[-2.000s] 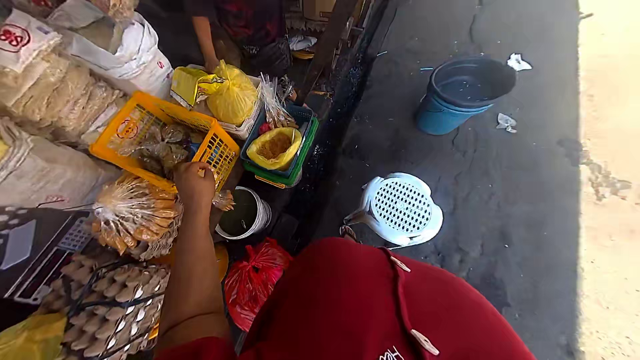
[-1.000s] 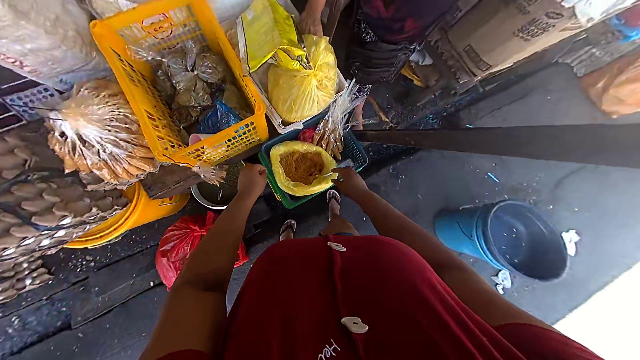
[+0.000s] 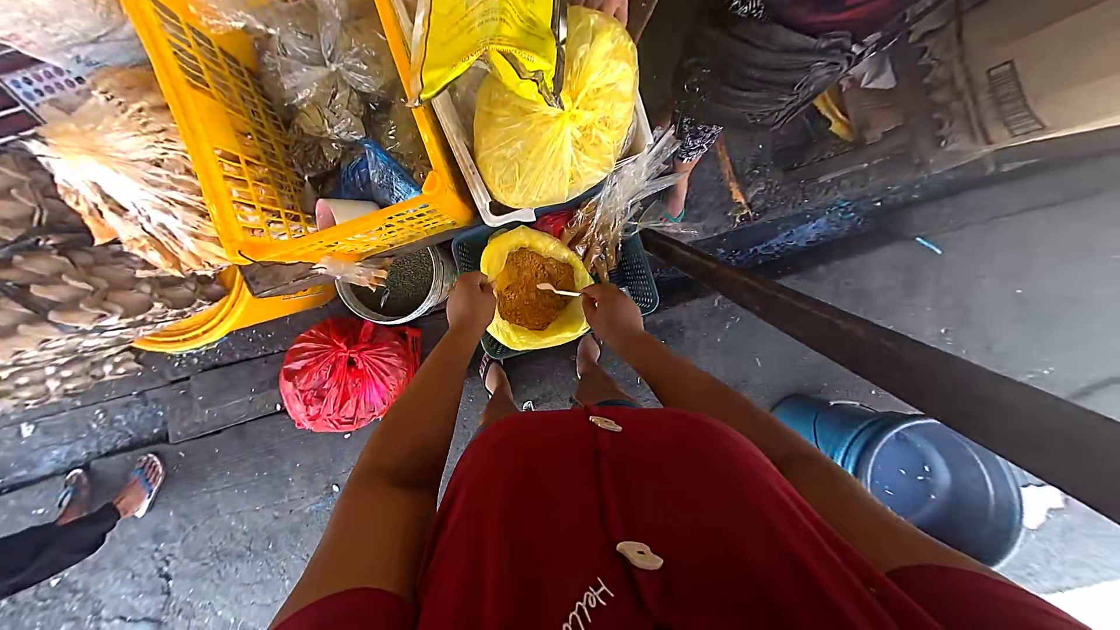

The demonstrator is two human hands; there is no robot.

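A yellow plastic bag (image 3: pixel 496 254) stands open-mouthed in a dark green plastic basket (image 3: pixel 637 276), with orange-brown powder or crumbs (image 3: pixel 531 302) inside. My left hand (image 3: pixel 471 303) is closed on the bag's left rim. On the opposite side my right hand (image 3: pixel 611 311) holds the handle end of a small pale spoon (image 3: pixel 560 290), whose tip lies over the brown contents; whether these fingers also grip the rim cannot be told. A bucket of dark green grains (image 3: pixel 404 282) sits left of my left hand. Clear bags of brown sticks (image 3: pixel 602 229) lean at the basket's back.
A yellow crate (image 3: pixel 341 241) with bagged goods and a tied yellow bag (image 3: pixel 556 131) stand beyond. A red bag (image 3: pixel 348 374) lies left, a blue bucket (image 3: pixel 936 481) right. A dark pole (image 3: pixel 875 363) crosses the right side. A person's feet (image 3: pixel 131 490) show lower left.
My left hand, over the yellow crate two seconds ago, is now at the bag's left rim. My right hand has come into view at the other side. The view has turned and moved closer.
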